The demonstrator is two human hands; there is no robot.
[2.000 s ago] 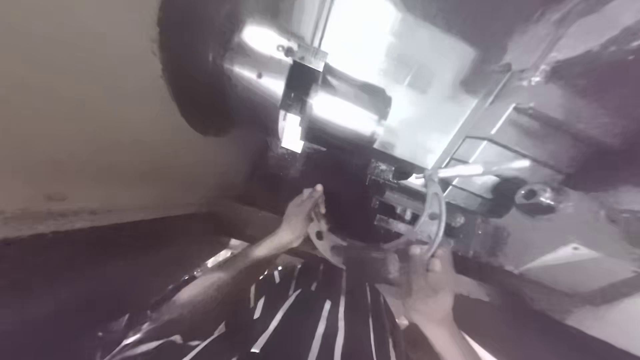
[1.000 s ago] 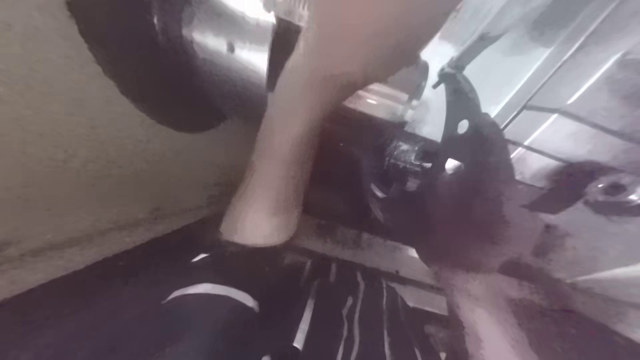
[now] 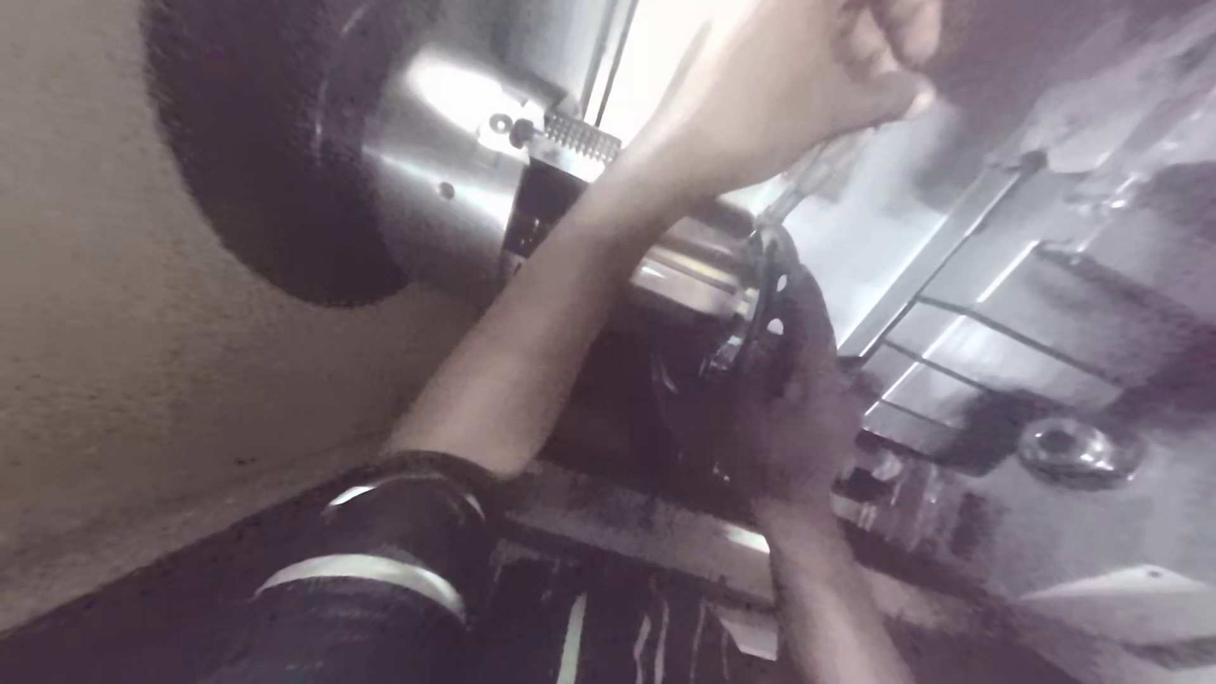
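My left hand (image 3: 807, 85) is raised at the upper middle, its fingers curled; whether it holds anything cannot be told. Its forearm crosses in front of a shiny metal cylinder (image 3: 698, 275). My right hand (image 3: 798, 427), in shadow at the middle right, grips the lower part of a curved metal ring with holes (image 3: 781, 285). The ring stands at the right end of the cylinder; whether they touch is unclear. To the left is a larger metal drum (image 3: 446, 171) with a short threaded or ribbed piece (image 3: 581, 138) at its edge.
A big dark round part (image 3: 285, 161) adjoins the drum beside a rough beige wall (image 3: 85, 313). At right are a metal rack of bars (image 3: 969, 332) and a round metal fitting (image 3: 1073, 451). A machine edge (image 3: 646, 532) runs below my hands.
My left hand has left the ring, which both hands held two seconds ago, and has risen past the cylinder. My right hand has brought the ring up to the cylinder's right end.
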